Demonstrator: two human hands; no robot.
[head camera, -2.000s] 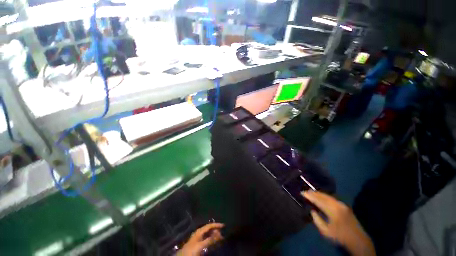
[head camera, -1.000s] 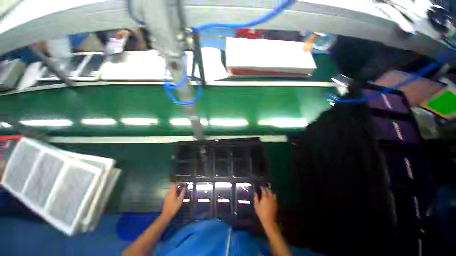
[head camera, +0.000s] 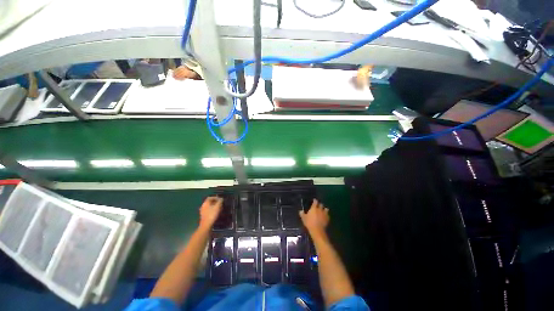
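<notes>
Two black phone trays lie one behind the other in front of me. The near tray holds a row of smartphones (head camera: 247, 270), several with a small white line on a black screen and light reflections near their tops. The rear tray (head camera: 262, 183) holds dark-screened phones (head camera: 268, 212). My left hand (head camera: 210, 212) is at the rear tray's left end, fingertips by the leftmost phone. My right hand (head camera: 314, 216) is at its right end, fingers bent over the edge. Whether either hand grips a phone or only touches it is unclear.
A tall dark tray stack (head camera: 407, 225) stands at right, with lit phones (head camera: 485, 209) beyond it. White trays (head camera: 58, 243) lie at left. Behind are the green conveyor (head camera: 304, 140), a metal post (head camera: 212, 54) with a blue hose (head camera: 340, 53), and another person's hand (head camera: 185, 73).
Both hands have moved forward from the near tray's sides to the rear tray's sides. Earlier, my right hand was at the phones on the right stack and my view faced that way.
</notes>
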